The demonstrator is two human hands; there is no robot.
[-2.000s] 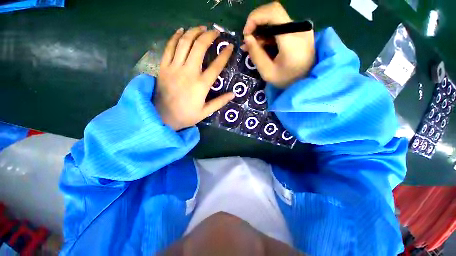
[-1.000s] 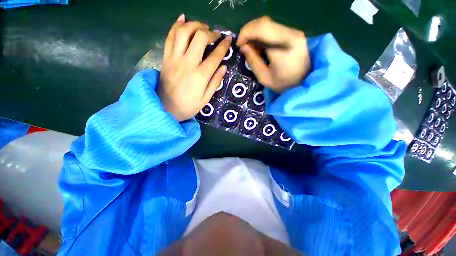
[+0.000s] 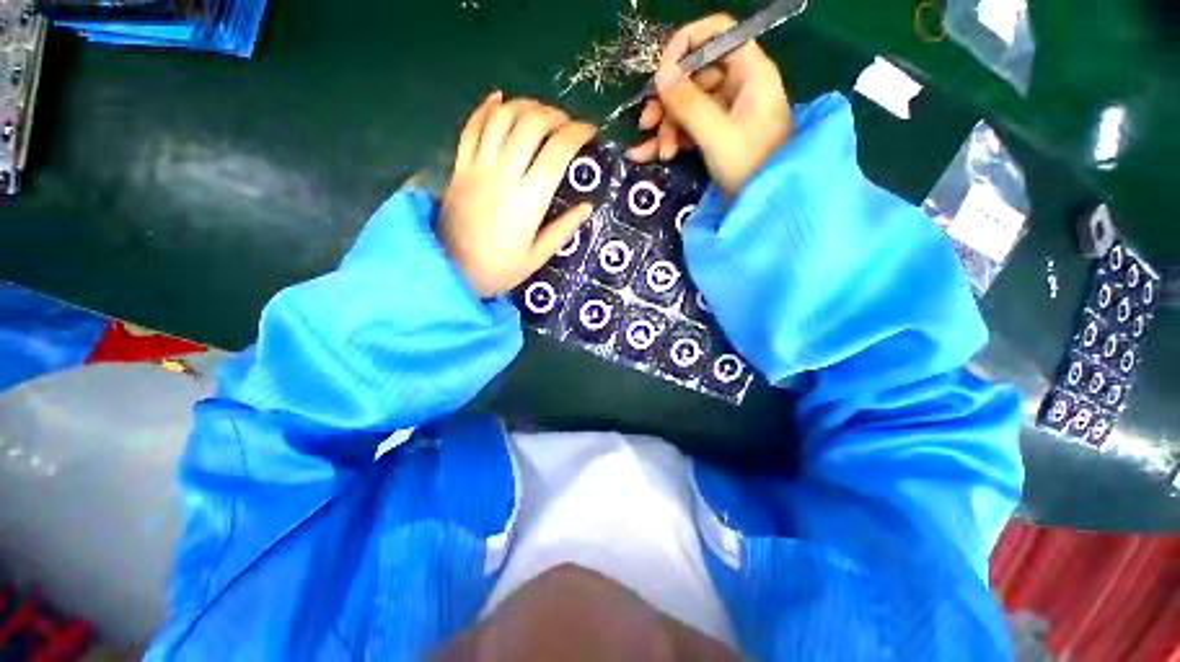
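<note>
A clear blister tray (image 3: 630, 300) of black square units with white rings lies on the dark green mat in front of me. My left hand (image 3: 507, 194) rests flat over the tray's upper left part, fingers spread, hiding some units. My right hand (image 3: 727, 106) holds slim metallic tweezers (image 3: 740, 35) above the tray's far edge, their tip pointing down and left. The tip is close to a tuft of thin tan wires or pins (image 3: 619, 54) beyond the tray. My right sleeve covers the tray's right part.
At right are a zip bag with a white label (image 3: 983, 213), a second tray of ringed units (image 3: 1100, 343), a single grey square part (image 3: 1096, 232), a white paper slip (image 3: 888, 85) and another bag (image 3: 994, 32). Blue trays (image 3: 168, 29) and a metallic strip stand far left.
My right hand has moved up and away from the tray, and the tweezers now show clearly. The view has shifted, bringing the tuft and blue trays further into sight.
</note>
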